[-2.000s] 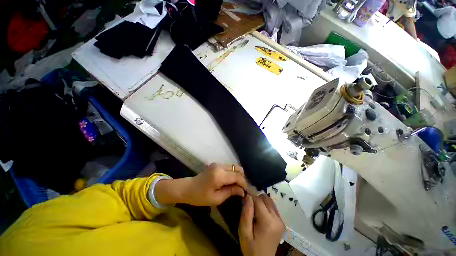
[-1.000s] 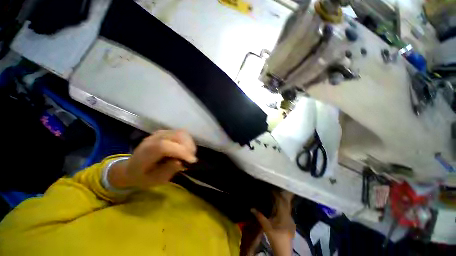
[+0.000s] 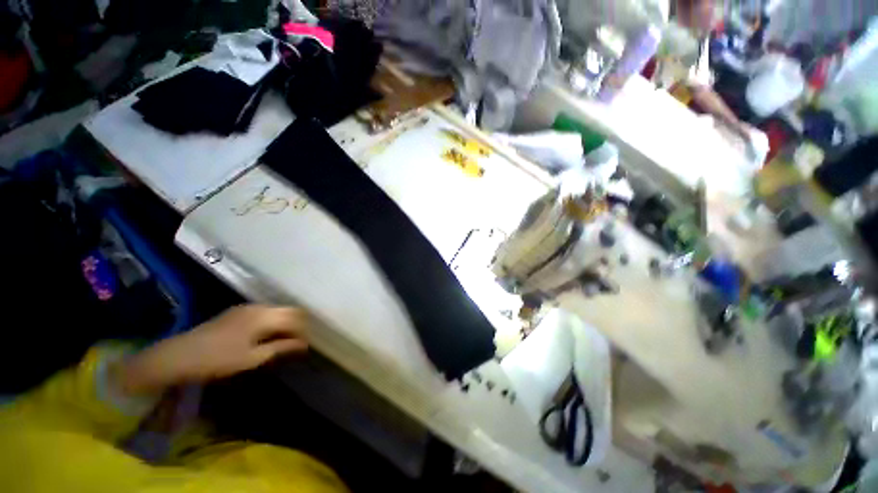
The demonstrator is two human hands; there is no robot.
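Note:
A long, slightly curved black fabric strip lies flat on the white sewing table, left of the needle area. My left hand is blurred at the table's front edge, to the left of the strip and apart from it. Its fingers point right; no cloth shows in them, but I cannot tell if they hold something small. My right hand is not in view. Dark cloth or shadow lies below the table edge.
The sewing machine head stands right of the strip. Black-handled shears lie on white material near small black scraps. Black cut pieces lie at the far left table end. A blue basket is at left.
The view has shifted. My left hand has moved away leftward along the table's front edge. My right hand, with the dark cloth earlier, has left the view. The strip still lies on the table.

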